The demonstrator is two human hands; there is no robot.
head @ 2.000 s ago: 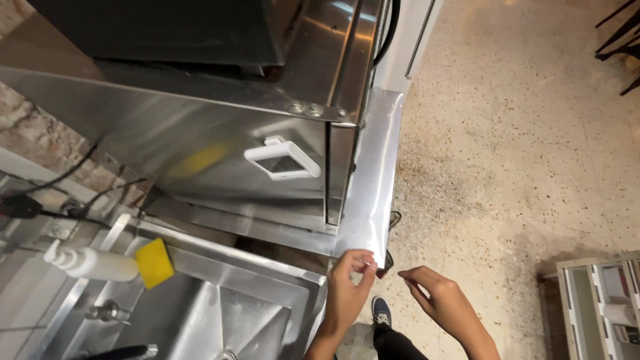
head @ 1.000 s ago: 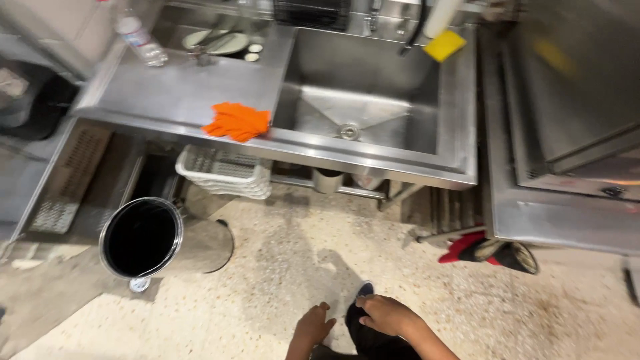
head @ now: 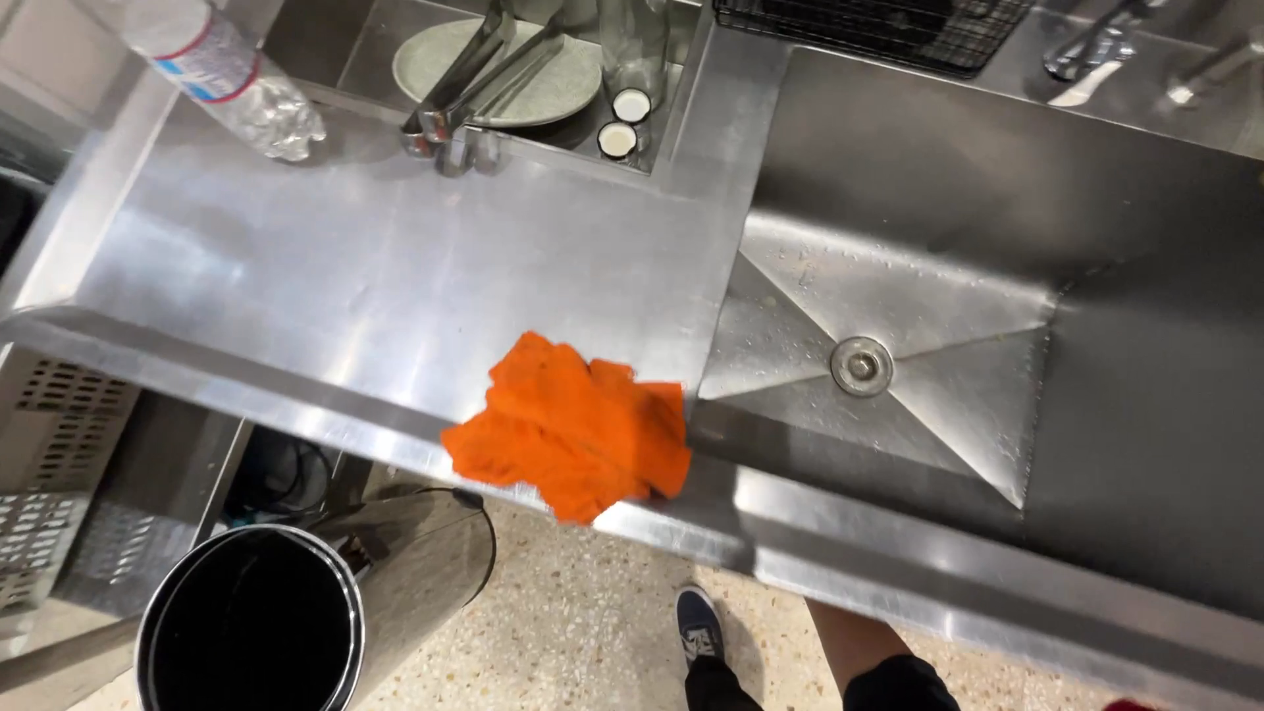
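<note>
Neither of my hands shows in the head view. A strip of bare skin, seemingly part of a limb with black fabric, shows below the counter's front edge; whatever it leads to is hidden under the counter. A crumpled orange cloth (head: 573, 425) lies on the steel counter (head: 395, 247), overhanging its front edge, left of the sink basin (head: 948, 434). The basin has a round drain (head: 861, 366) and water drops on its floor.
A plate (head: 558, 84) with metal tongs (head: 484, 74) sits in a recess at the back, near a clear plastic bottle (head: 242, 89). A black wire rack (head: 879, 30) stands behind the sink. Below left are an open bin (head: 357, 632) and a perforated crate (head: 49, 474).
The view has swung from the steel appliance to the sink and counter, and come closer. My hands, visible in both earlier frames, have left the view.
</note>
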